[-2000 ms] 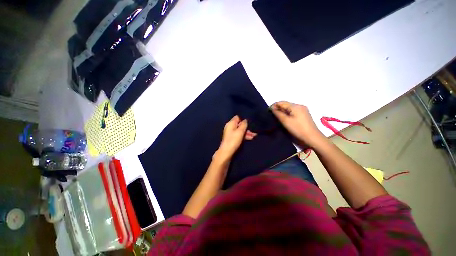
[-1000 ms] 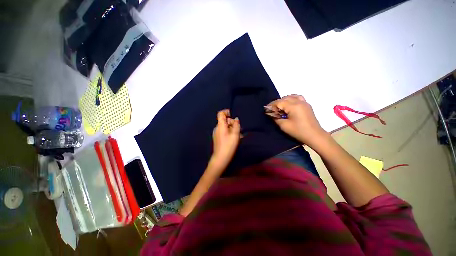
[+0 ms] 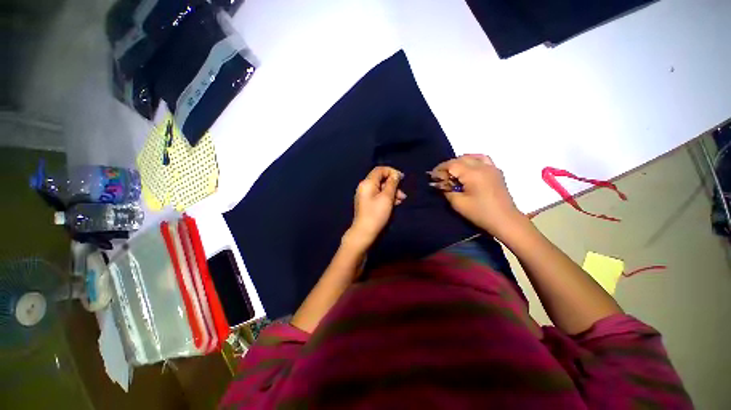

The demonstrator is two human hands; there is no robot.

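Observation:
A black garment (image 3: pixel 312 176) lies flat on the white table in front of me, its near edge by my body. My left hand (image 3: pixel 378 203) is over its middle, thumb and fingertips pinched together; a thread or bit of cloth between them is too small to make out. My right hand (image 3: pixel 473 189) is just to the right, over the garment's right part, closed around small thread snips (image 3: pixel 446 184). Only the snips' tips and a bit of dark blue handle show; the rest is hidden in the hand.
Packed garments (image 3: pixel 210 84) are heaped at far left. Yellow dotted sheets (image 3: pixel 188 170) with a dark pen, bottles (image 3: pixel 96 186), empty bags (image 3: pixel 152 300) and a smartphone (image 3: pixel 230 287) are at left. A garment stack (image 3: pixel 545 20) lies at far right; a red ribbon (image 3: pixel 573 200) at the right table edge.
The view has shifted, so the garment shows higher than two seconds ago. My left hand has moved up and nearer my right hand since one second ago. The snips now show in my right hand.

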